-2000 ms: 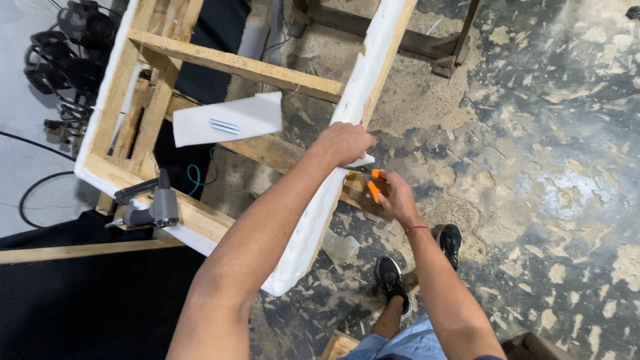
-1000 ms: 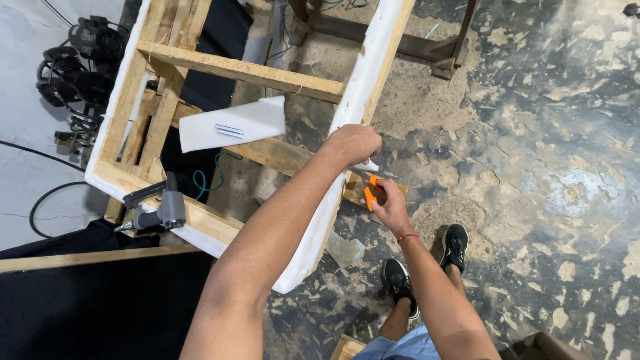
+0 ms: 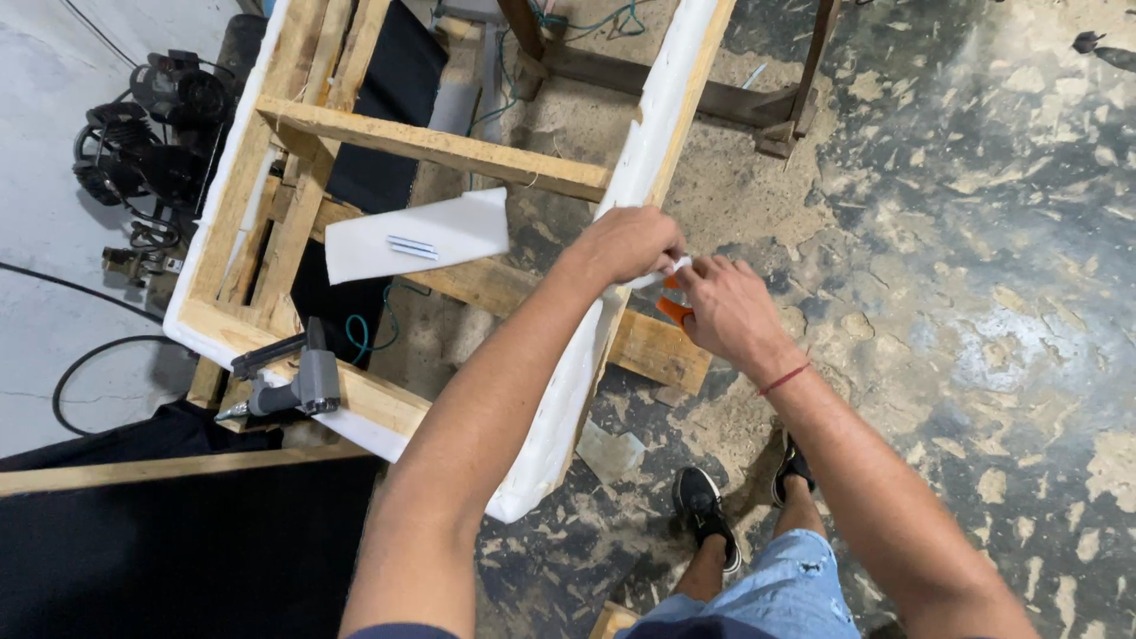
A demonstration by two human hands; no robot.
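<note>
White foam padding (image 3: 568, 390) covers the near rail of a wooden frame (image 3: 444, 146). Over this rail my left hand (image 3: 630, 244) pinches a small flap of white foam (image 3: 661, 272). My right hand (image 3: 732, 306), with a red cord at the wrist, is beside it, fingertips at the same flap. Orange handles (image 3: 674, 311), apparently of scissors, are held in the right hand; their blades are hidden. A loose white foam piece (image 3: 417, 235) carries strips of staples (image 3: 413, 247). The grey pneumatic staple gun (image 3: 315, 377) lies on the frame's lower left corner.
A black air compressor (image 3: 169, 133) stands at the left wall, near a black hose (image 3: 67, 373). A wooden board (image 3: 661, 351) extends beneath the frame. Dark trestle legs (image 3: 754, 102) stand beyond it. A black-covered panel (image 3: 177, 541) is at lower left. My shoes (image 3: 706, 510) are on the stained floor.
My right hand has moved up to my left hand at the foam flap, with the orange handles still in it. Earlier it was lower, apart from the left hand.
</note>
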